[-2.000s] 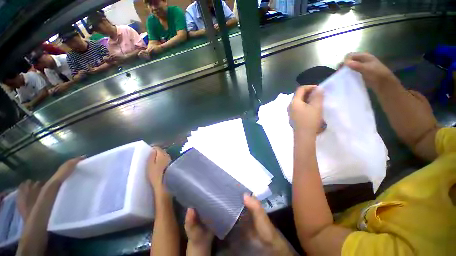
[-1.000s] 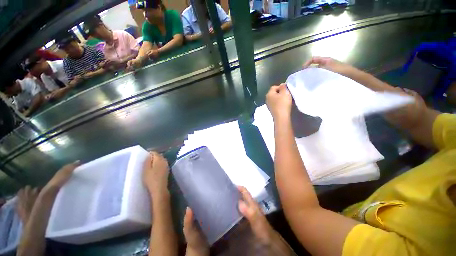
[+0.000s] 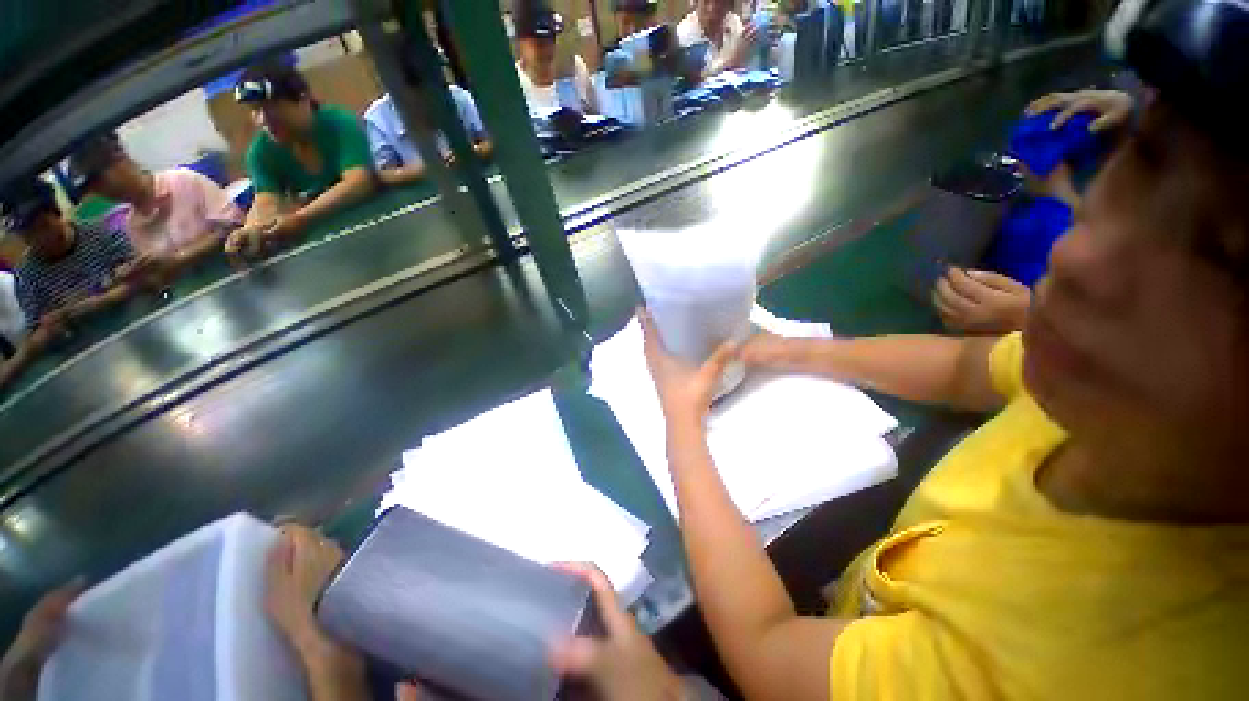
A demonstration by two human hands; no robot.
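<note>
A dark grey rounded speaker (image 3: 459, 603) is held at the bottom centre, lying nearly level. My right hand (image 3: 616, 651) grips its right end, slightly blurred. My left hand (image 3: 411, 692) shows only as fingertips under its lower edge, cut off by the bottom of the picture. A fanned stack of white sheets (image 3: 514, 479) lies on the bench just behind the speaker. A small grey piece (image 3: 664, 598) sits at the bench edge beside the stack.
At right, a person in yellow holds a speaker in a white sleeve (image 3: 699, 281) over a second white stack (image 3: 808, 452). At left, a neighbour's hands hold a white foam tray (image 3: 178, 616). A green post (image 3: 527, 178) stands by the conveyor (image 3: 315, 342).
The view has swung right. The speaker has turned from more upright to nearly level. The neighbour's white sheet, earlier lifted and loose, is now around a speaker.
</note>
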